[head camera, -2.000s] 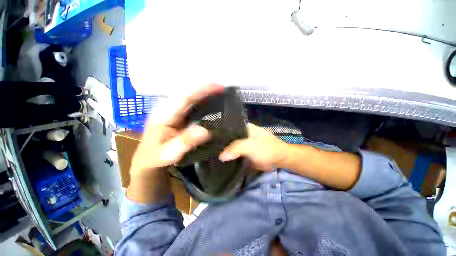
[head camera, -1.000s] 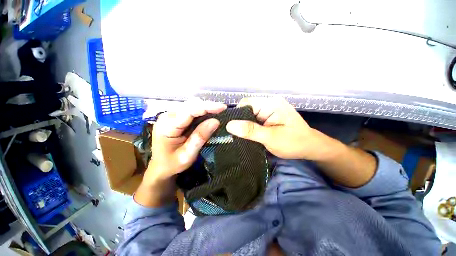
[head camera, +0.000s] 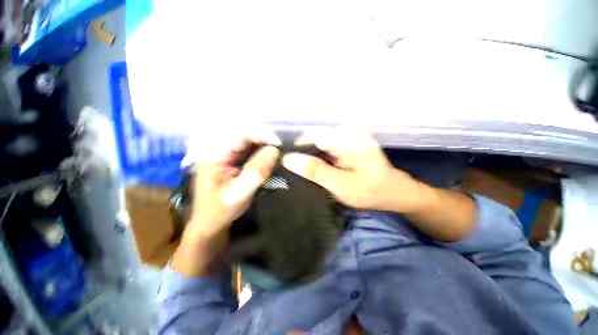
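The dark olive-black patterned garment piece (head camera: 288, 226) hangs bunched from my hands over my lap, against the front edge of the white table. A light band shows on it just below my fingertips, and a bluish band near its bottom. My left hand (head camera: 229, 180) pinches its top edge between thumb and fingers. My right hand (head camera: 351, 171) pinches the same edge close beside, thumb in front. The fingertips of the two hands are a little apart, with fabric between them. The picture is blurred, so the fold in the fingers is not clear.
The white table (head camera: 262, 72) spans the top, with a grey rounded front edge. A blue plastic basket (head camera: 121, 124) is beyond its left edge, above a cardboard box (head camera: 149, 226). Black ring handles (head camera: 585, 88) lie at the table's right. Brass-coloured rings (head camera: 581, 262) show lower right.
The piece was turned and lowered from a raised, folded hold to hang spread below both hands. Since a second ago, both hands have shifted slightly left in the picture, still pinching its top edge.
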